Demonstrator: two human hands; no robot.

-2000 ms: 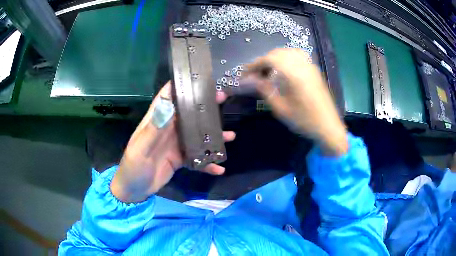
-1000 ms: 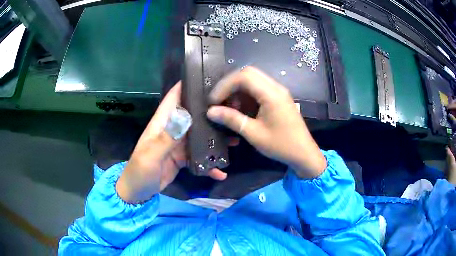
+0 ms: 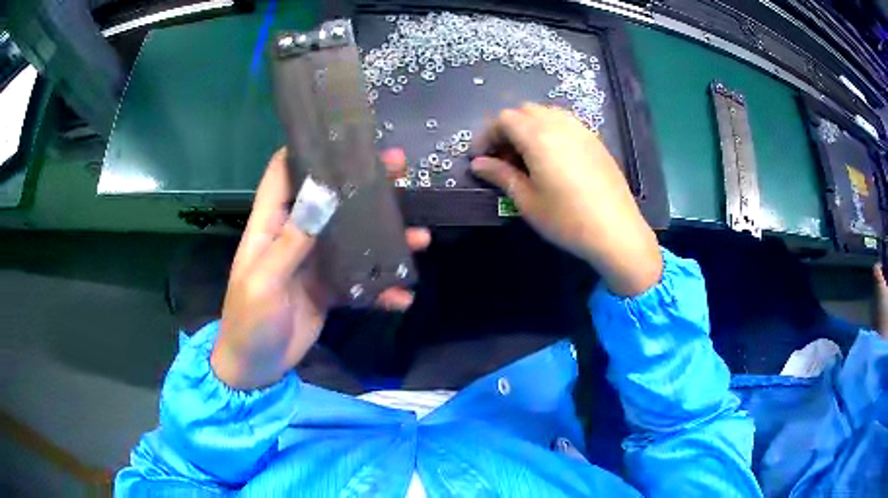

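Observation:
My left hand [image 3: 277,282] holds a long dark bar [image 3: 341,160] with small holes down its face and bright metal fittings at both ends. The bar tilts, its top end to the left. A whitish-silver wrap covers my left thumb. The shallow black tray [image 3: 643,136] lies ahead with many small silver nuts [image 3: 467,44] heaped along its back and right side, and several loose near its front. My right hand [image 3: 565,185] is over the tray's front part, thumb and fingertips close together. Whether it holds a nut cannot be told.
Another dark bar [image 3: 737,156] lies on the green surface [image 3: 672,107] to the right. Beyond it is a second black tray [image 3: 845,185] with a yellow label. A person's blue sleeve [image 3: 867,389] shows at the right edge. A green mat [image 3: 185,107] lies left.
My left hand has moved the bar left and tilted its top leftward. My right hand has left the bar's face and moved right over the tray.

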